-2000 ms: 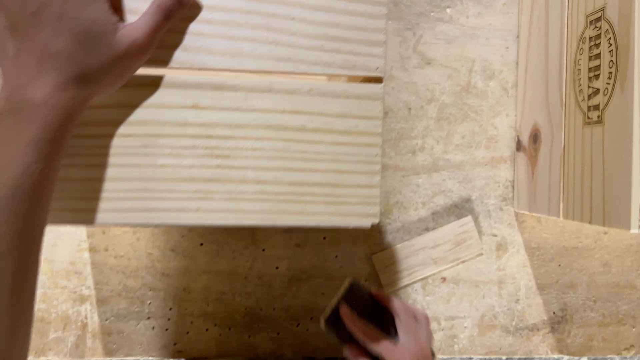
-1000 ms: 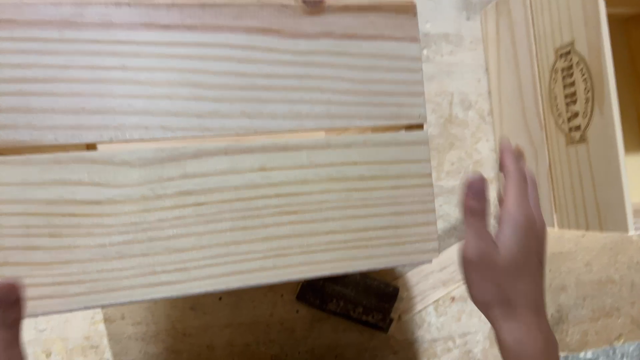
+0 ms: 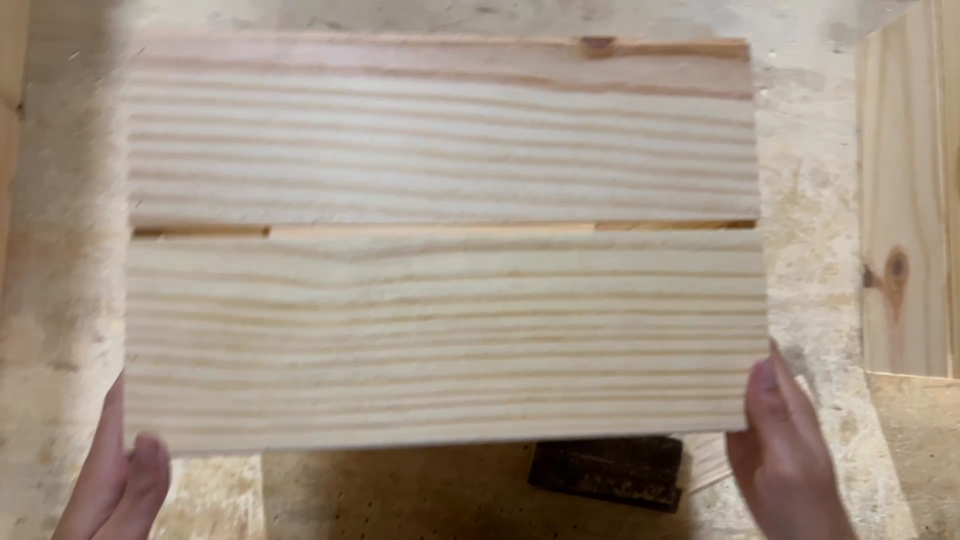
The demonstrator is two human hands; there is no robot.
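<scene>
A pine box (image 3: 442,337), its face made of two slatted boards with a narrow gap between them, fills the middle of the view. My left hand (image 3: 120,472) grips its lower left corner, the thumb at the near edge. At the lower right corner my right hand (image 3: 784,442) holds the side, fingers along the outer end. Below the near edge lies a dark block (image 3: 607,472), perhaps a sanding block, touched by neither hand. A small thin wood piece (image 3: 709,459) shows between that block and my right hand, partly hidden.
Another pine piece with a knot (image 3: 900,300) stands at the right on the stained wooden work surface (image 3: 810,187). Along the far left edge runs a strip of another wooden thing (image 3: 9,112), cut off by the frame.
My right hand held the dark block two seconds ago; the block now lies on the surface. Both hands have come to the sides of the pine box and taken hold of it.
</scene>
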